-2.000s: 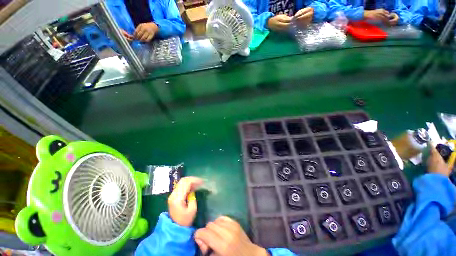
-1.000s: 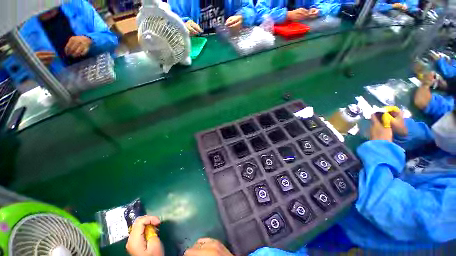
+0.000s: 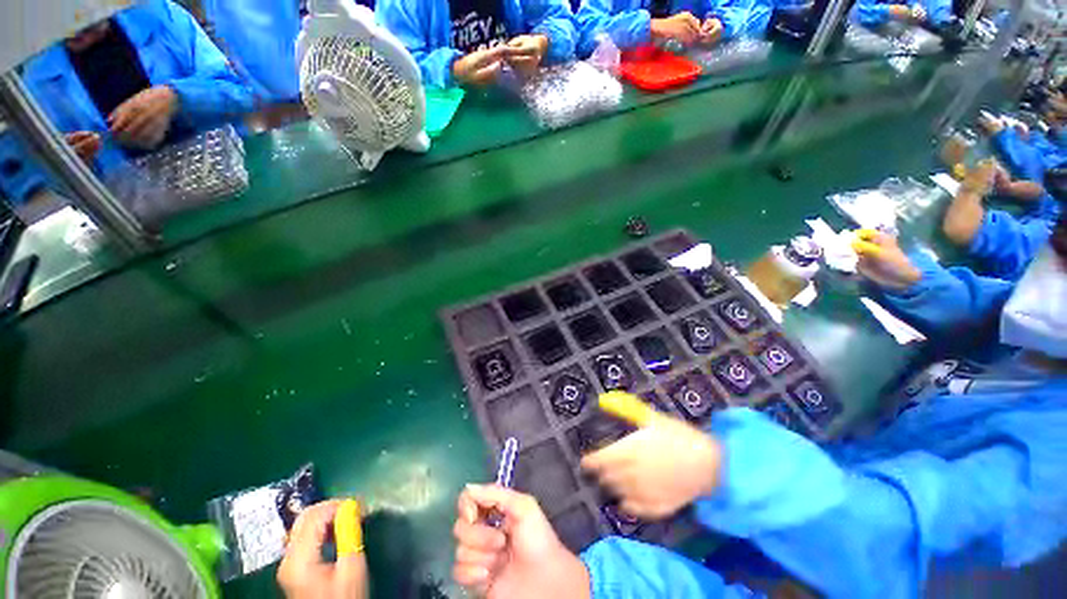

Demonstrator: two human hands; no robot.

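My right hand (image 3: 509, 548) is closed around metallic tweezers (image 3: 507, 462), whose shaft points up beside the compartment tray. My left hand (image 3: 325, 555) is at the bottom, cut off by the edge, with a yellow finger cot on one finger. It is next to a small clear bag (image 3: 260, 524) with a white label and dark contents. Whether it holds anything cannot be told. The dark tray (image 3: 515, 418) holds black square modules, some with a pale ring (image 3: 570, 393). Several left-side compartments are bare.
A neighbour's hand (image 3: 655, 462) with a yellow cot reaches over the tray from the right. A green fan (image 3: 105, 544) stands at lower left. A squat amber bottle (image 3: 782, 275) and white papers lie beyond the tray. A white fan (image 3: 363, 88) and other workers are across the bench.
The view has swung right. The neighbour's hand has come in over the tray from the right. My right hand has risen further into view, and the tweezers now show in it.
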